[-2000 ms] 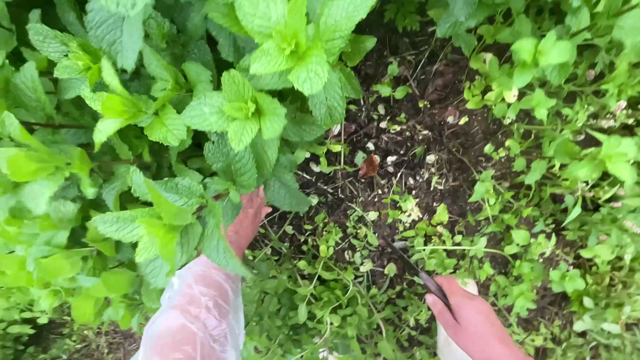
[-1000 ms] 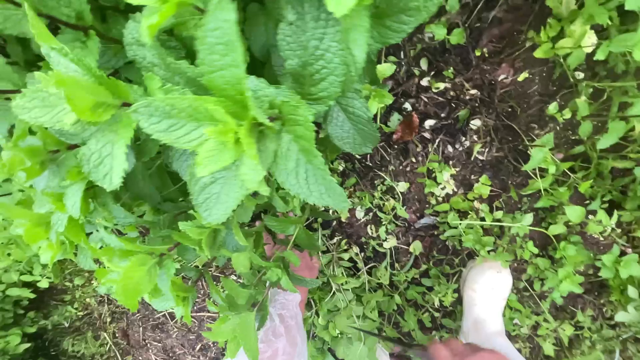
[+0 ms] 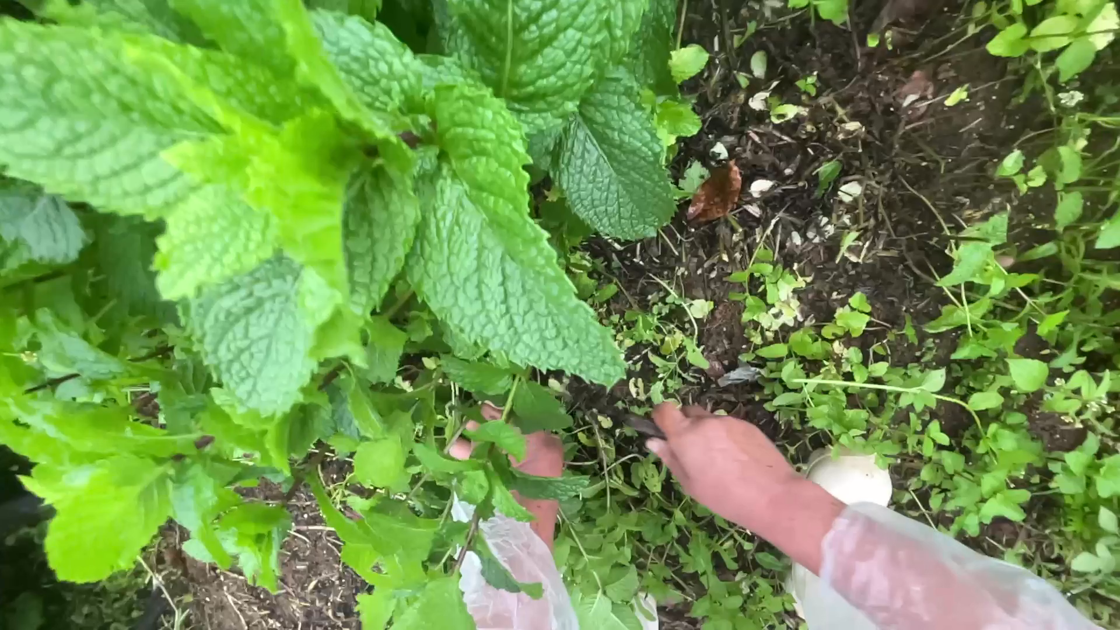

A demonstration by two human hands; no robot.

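Observation:
Large serrated mint leaves (image 3: 516, 271) fill the upper left, close to the camera. My left hand (image 3: 529, 455) is among the lower leafy stems, partly covered by leaves, so what its fingers hold cannot be made out. To its right, my right hand (image 3: 722, 459) is closed around a dark, narrow tool (image 3: 643, 425), whose far end points left into the weeds and is hidden. Both forearms wear translucent plastic sleeves (image 3: 936, 569). Low green weeds (image 3: 665, 542) grow beneath and around both hands.
Dark soil (image 3: 875, 157) with pale scraps and a brown dry leaf (image 3: 717, 192) lies at the upper right. A white boot (image 3: 849, 478) stands beside my right forearm. More weeds (image 3: 1032, 376) spread along the right side. Dry litter (image 3: 289, 569) shows at the lower left.
My right hand has come up from the bottom edge and sits nearer my left hand, still with the dark tool. The view has shifted, with the mint leaves nearer.

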